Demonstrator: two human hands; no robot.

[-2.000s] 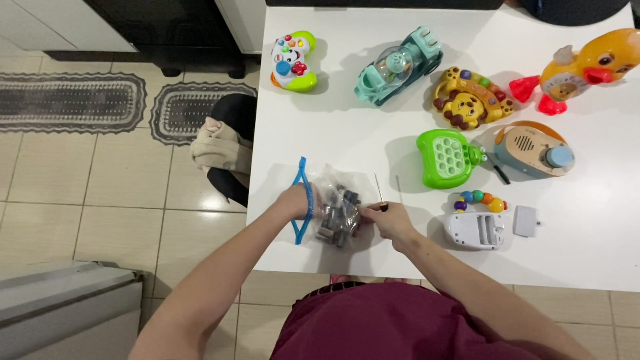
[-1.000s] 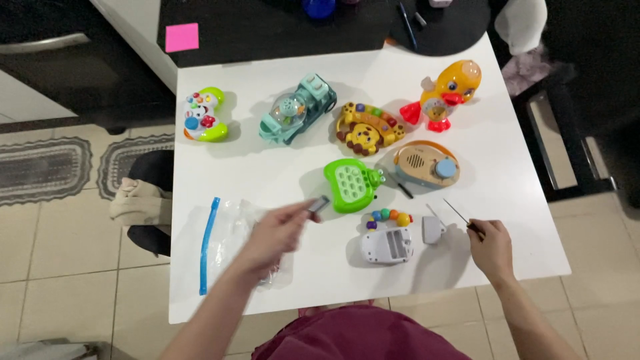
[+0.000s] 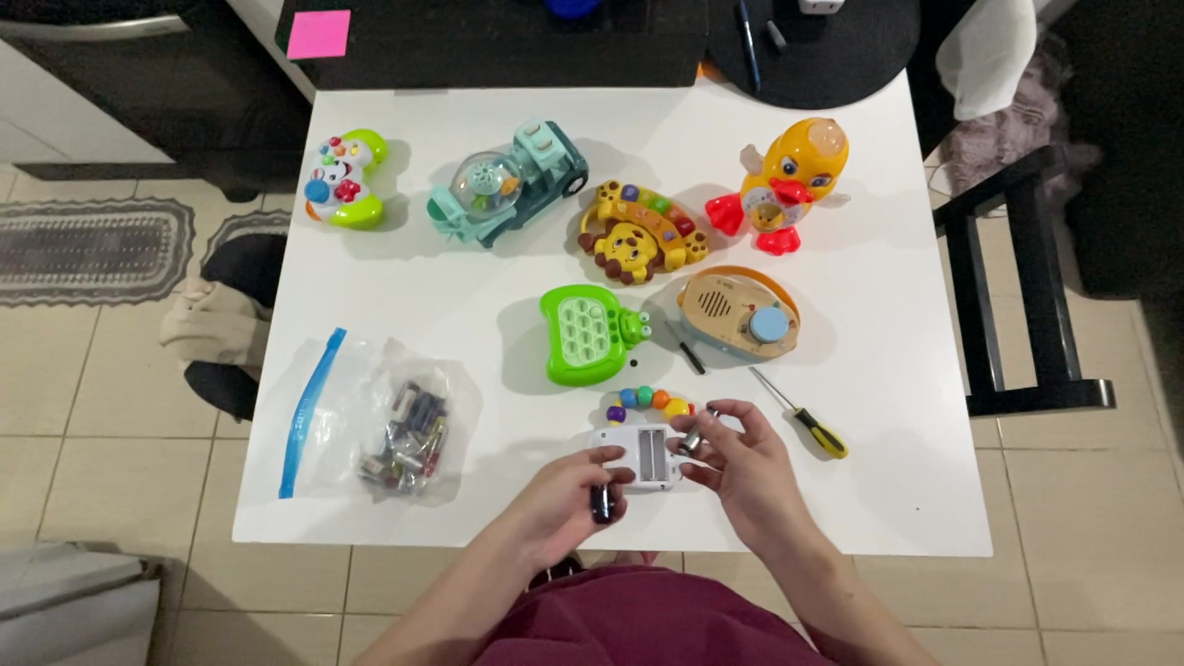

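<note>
A white toy (image 3: 629,457) with colored beads (image 3: 647,398) lies near the table's front edge, its battery compartment (image 3: 653,455) facing up and uncovered. My left hand (image 3: 578,499) holds a dark battery (image 3: 602,504) at the toy's left side. Between the fingers of my right hand (image 3: 740,449) is a silver and dark battery (image 3: 696,433), just right of the compartment. A yellow and black screwdriver (image 3: 819,433) rests to the right of that hand. Off to the left lies a clear zip bag (image 3: 310,416) with a blue closure, with several batteries (image 3: 412,439) inside.
Behind the hands are a green frog pop toy (image 3: 585,335), a beige toy radio (image 3: 737,314), a small black-handled tool (image 3: 692,358) and a lion toy (image 3: 638,231). Farther back stand a duck toy (image 3: 795,176), a teal toy truck (image 3: 518,180) and a toy game controller (image 3: 347,180).
My left hand has moved from near the bag to the white toy. My right hand held the screwdriver a second ago; the screwdriver now lies on the table and that hand holds a battery.
</note>
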